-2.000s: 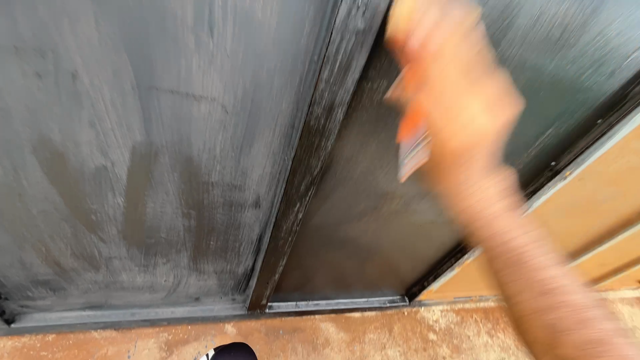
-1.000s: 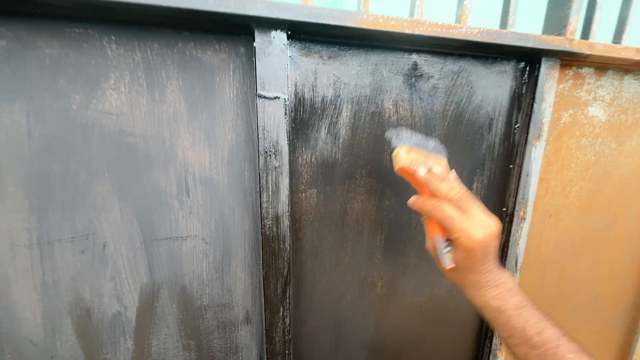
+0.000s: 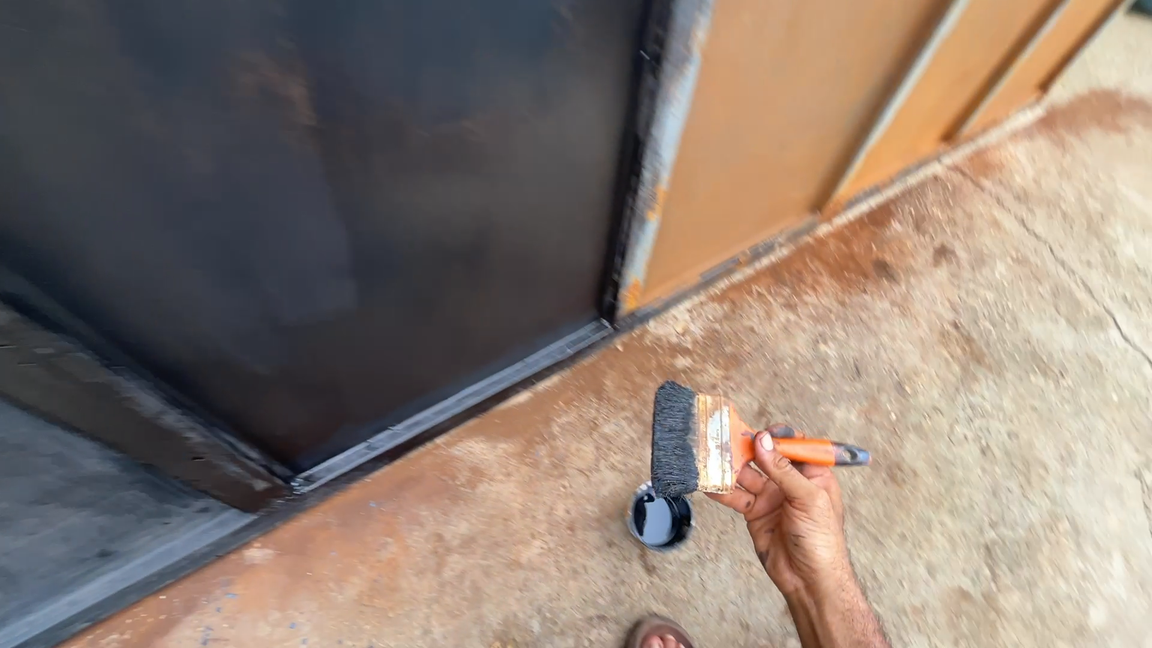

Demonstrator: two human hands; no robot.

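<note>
My right hand [image 3: 796,508] grips a wide paintbrush [image 3: 720,445] by its orange handle, thumb on top. Dark paint coats the bristles, which point left, and the metal ferrule is smeared and stained. Just below the bristles, on the ground, stands a small round container [image 3: 661,519] with dark liquid paint in it; the brush overlaps its upper edge in the view. To the left rises a metal panel [image 3: 405,198] covered in dark paint, with a frame strip [image 3: 459,405] along its bottom. My left hand is not in the frame.
Right of the dark panel, orange-brown metal panels [image 3: 765,135] with upright ribs run toward the upper right. The concrete ground [image 3: 990,432] is stained reddish along their base and has a crack. A foot in a sandal [image 3: 659,633] shows at the bottom edge.
My right hand has moved with the brush from in front of the dark panel to above the ground near the paint container. The view has swung down and right.
</note>
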